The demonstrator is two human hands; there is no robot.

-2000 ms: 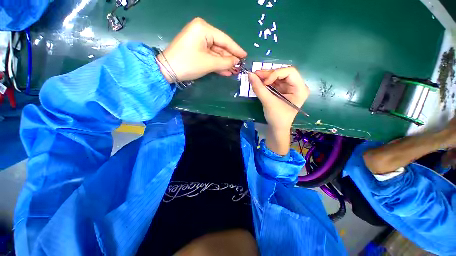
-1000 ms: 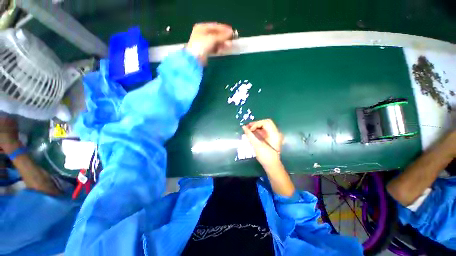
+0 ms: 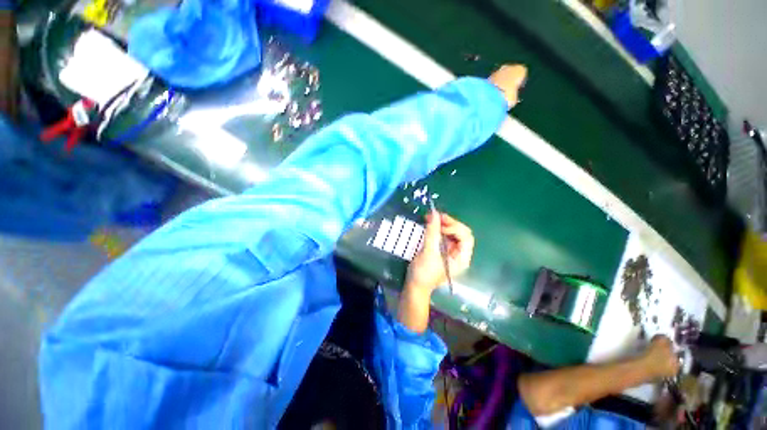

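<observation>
My right hand (image 3: pixel 446 252) holds thin tweezers (image 3: pixel 446 267) like a pen, beside a white sheet with dark parallel lines (image 3: pixel 397 237) near the bench edge. Small white pieces (image 3: pixel 419 195) lie scattered just beyond the tweezer tip. My left arm reaches far forward across the bench. My left hand (image 3: pixel 510 82) is small and partly cut off from sight by its sleeve, over the dark-green surface past the white strip. Whether it holds anything cannot be told.
Small assemblies (image 3: pixel 298 105) lie on the shiny left side by a crumpled blue cloth (image 3: pixel 198 42) and blue bin (image 3: pixel 294 18). A wire reel (image 3: pixel 568 301) stands right. A neighbour's forearm (image 3: pixel 597 380) is near small dark parts (image 3: pixel 637 285). Red-handled tool (image 3: pixel 69 124) lies far left.
My left hand has left the sheet area, where it held a small part near the tweezers, and reached forward past the white strip. The view has turned. My right hand keeps the tweezers.
</observation>
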